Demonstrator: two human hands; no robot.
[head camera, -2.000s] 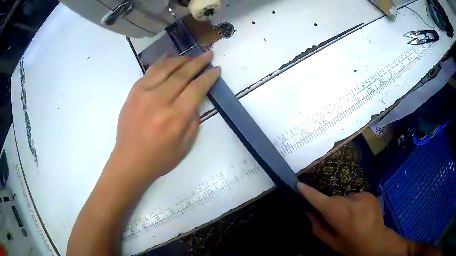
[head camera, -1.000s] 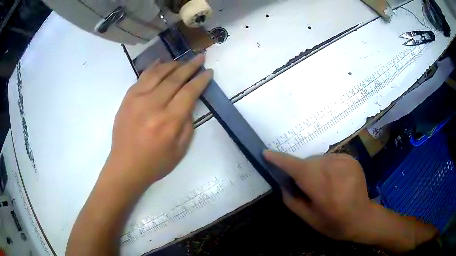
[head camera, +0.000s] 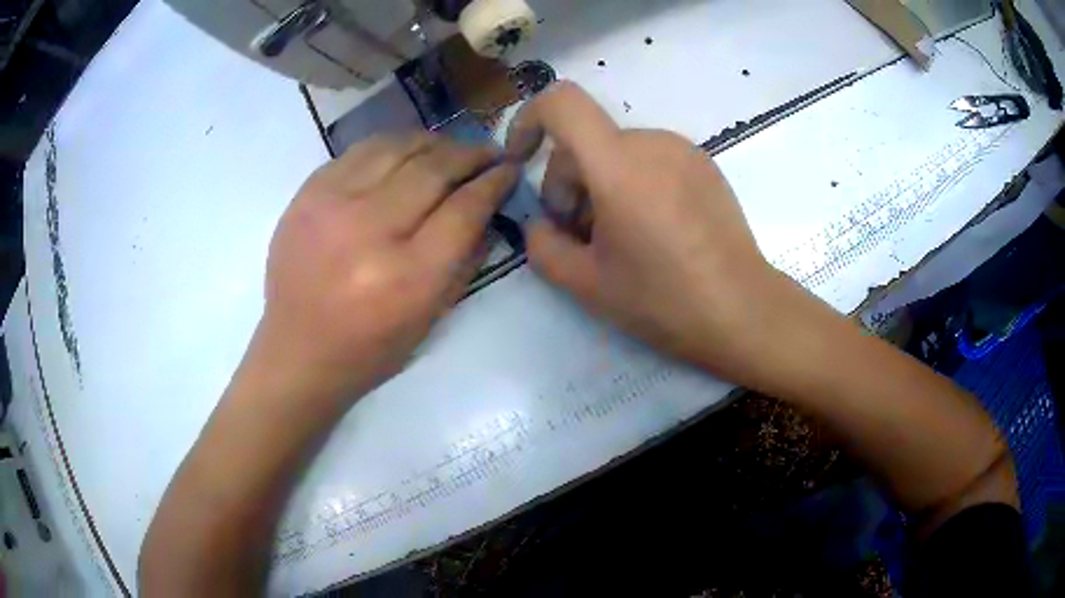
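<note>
The blue-grey fabric strip (head camera: 522, 201) shows only as a short, blurred piece between my hands, in front of the presser foot area (head camera: 434, 96). My left hand (head camera: 380, 240) lies over the strip, its fingertips close to the needle plate. My right hand (head camera: 648, 222) is beside it, fingers bent, thumb and fingertips at the strip; blur hides the exact hold. Most of the strip is hidden under the hands or out of sight. The white-grey sewing machine head (head camera: 315, 35) stands above, with a cream-white knob (head camera: 499, 26).
Black and silver thread snips (head camera: 988, 110) lie at the right, near a dark-handled tool (head camera: 1025, 53). A flat tan strip (head camera: 893, 29) is at the upper right. A blue basket (head camera: 993, 409) stands below the table's right edge. Dark patterned cloth (head camera: 747, 491) covers the lap.
My right hand has moved up and left from the table's front edge to beside my left hand. The long length of strip across the table no longer shows. My left hand has hardly moved.
</note>
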